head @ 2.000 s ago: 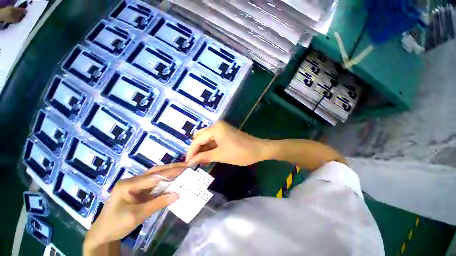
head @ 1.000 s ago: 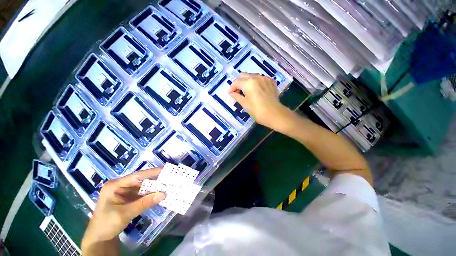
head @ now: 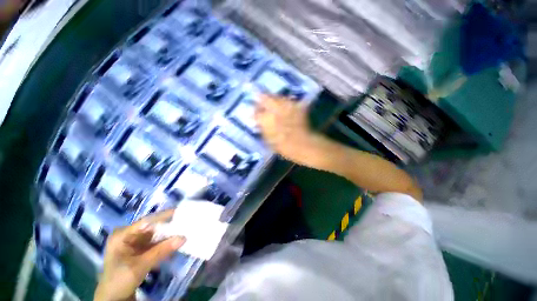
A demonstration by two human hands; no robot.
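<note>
My left hand pinches a white die-cut adhesive sheet between thumb and fingers, above the near edge of the tray. My right hand is over a unit near the right end of the clear blister tray. Its fingers are bent down at the unit; blur hides the fingertips, so I cannot tell if they hold a small piece. The tray holds several blue-edged units with white centres and black blocks. The frame is blurred.
Stacked silvery blister trays lie beyond the work tray's right end. A filled tray stack stands lower at the right, by a green surface with a blue item. Loose units lie left of the tray. A white paper is far left.
Since two seconds ago my right hand has moved from the sheet to a unit at the tray's right part. In the last second it shows little change there; the view has shifted and blurred.
</note>
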